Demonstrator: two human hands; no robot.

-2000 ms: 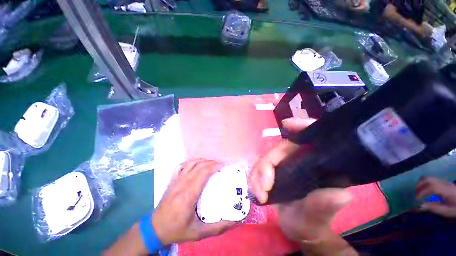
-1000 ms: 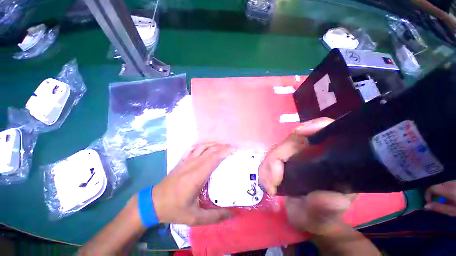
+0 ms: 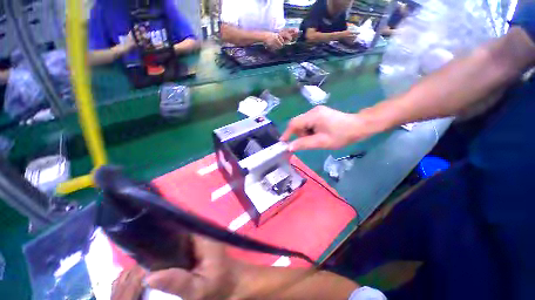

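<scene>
My right hand [image 3: 202, 270] is shut on the thick black electric screwdriver [image 3: 144, 220] at the lower left; its cord end points up and left, by a yellow strap [image 3: 85, 99]. My left hand [image 3: 128, 284] is cut off by the bottom edge, with only some fingers showing against a white housing [image 3: 159, 294], mostly hidden by my right hand. The driver tip cannot be seen. The screw feeder [image 3: 258, 167] stands on the red mat [image 3: 305, 214], its white ledge facing the lower right.
Another person's bare hand [image 3: 328, 129] reaches from the right to the feeder's top. A dark-clothed person fills the right side. A flat plastic bag [image 3: 58, 255] and metal post [image 3: 23, 193] are at left. Bagged units lie on the green bench [image 3: 205, 126]; workers sit opposite.
The view has swung right and up. The screwdriver and my hands now show at the lower left. Another person's hand has come onto the feeder, and the feeder stands at a different angle in view.
</scene>
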